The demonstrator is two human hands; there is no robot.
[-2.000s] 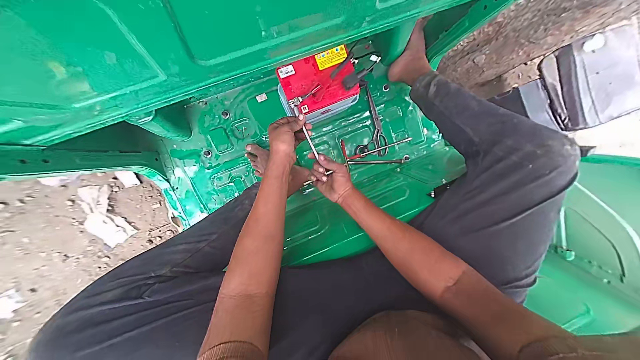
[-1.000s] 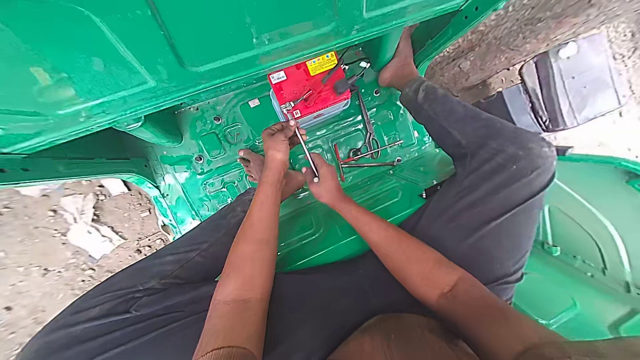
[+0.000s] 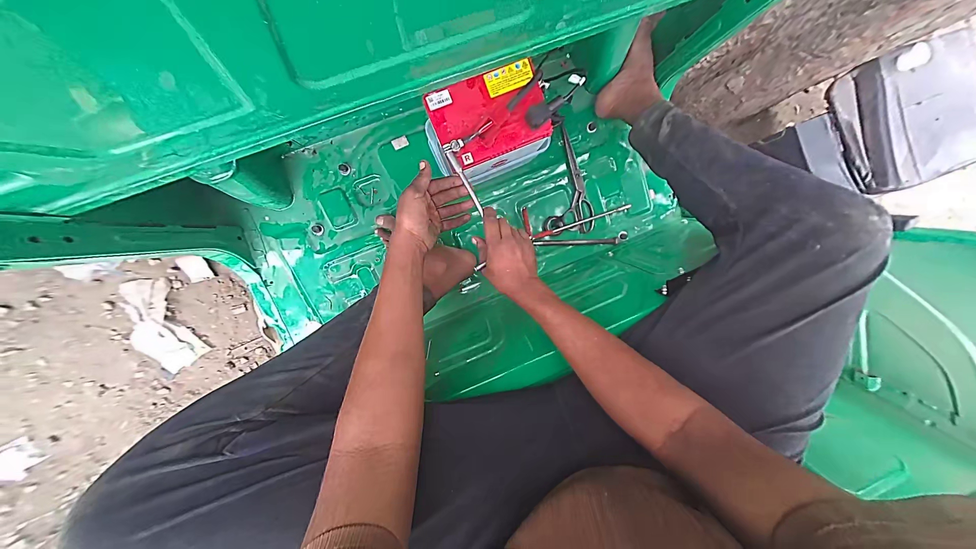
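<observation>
A thin metal rod-like tool (image 3: 469, 185) slants between my hands. My right hand (image 3: 507, 252) is closed around its lower part, and a short end shows below the fingers. Its upper end lies by the near left corner of a red battery (image 3: 488, 114). My left hand (image 3: 431, 210) is beside the rod with its fingers spread and the palm showing, holding nothing. On the battery rests a small metal piece with a red part (image 3: 479, 131). Right of my right hand are black-handled scissors (image 3: 576, 187), a metal rod (image 3: 583, 223) and a long socket-type wrench (image 3: 583, 242).
Green painted sheet metal (image 3: 457, 358) forms the floor beneath the tools, and a large green panel (image 3: 191, 84) rises beyond it. Black cables (image 3: 543, 113) lie over the battery. My bare feet (image 3: 631, 91) rest on the floor. A black seat-like pad (image 3: 911, 114) lies outside at right.
My left hand, whose fingers were at the rod's upper end, has let go and spread open. My right hand still grips the rod.
</observation>
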